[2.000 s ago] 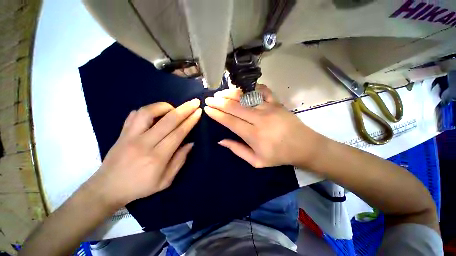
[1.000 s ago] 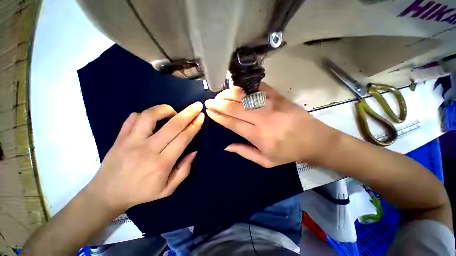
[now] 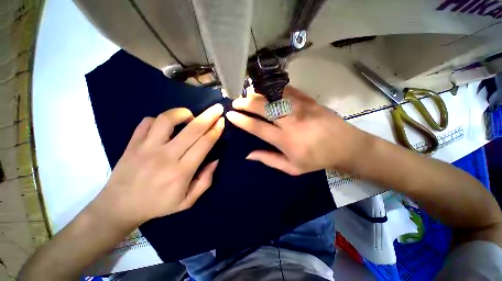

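A dark navy garment panel (image 3: pixel 247 208) lies flat on the white table under the sewing machine head (image 3: pixel 148 33). My left hand (image 3: pixel 165 164) rests flat on the panel, fingertips just in front of the needle area. My right hand (image 3: pixel 300 131) also presses on the panel, its fingertips almost meeting the left ones. Both hands are bare. The ridged knob (image 3: pixel 278 108) hangs over the right hand and covers part of it. The machine head hides most of the needle and presser foot.
Scissors with gold-yellow handles (image 3: pixel 410 122) lie right of the needle, blades on the machine bed (image 3: pixel 325 77). Ruler marks show on the white table (image 3: pixel 69 159). A blue basket (image 3: pixel 440 260) and white pieces (image 3: pixel 371 225) are below right. A brown surface (image 3: pixel 16 137) is at left.
The right hand's fingers have shifted slightly, with a wider gap between the front two. The panel has barely moved. The view has shifted slightly.
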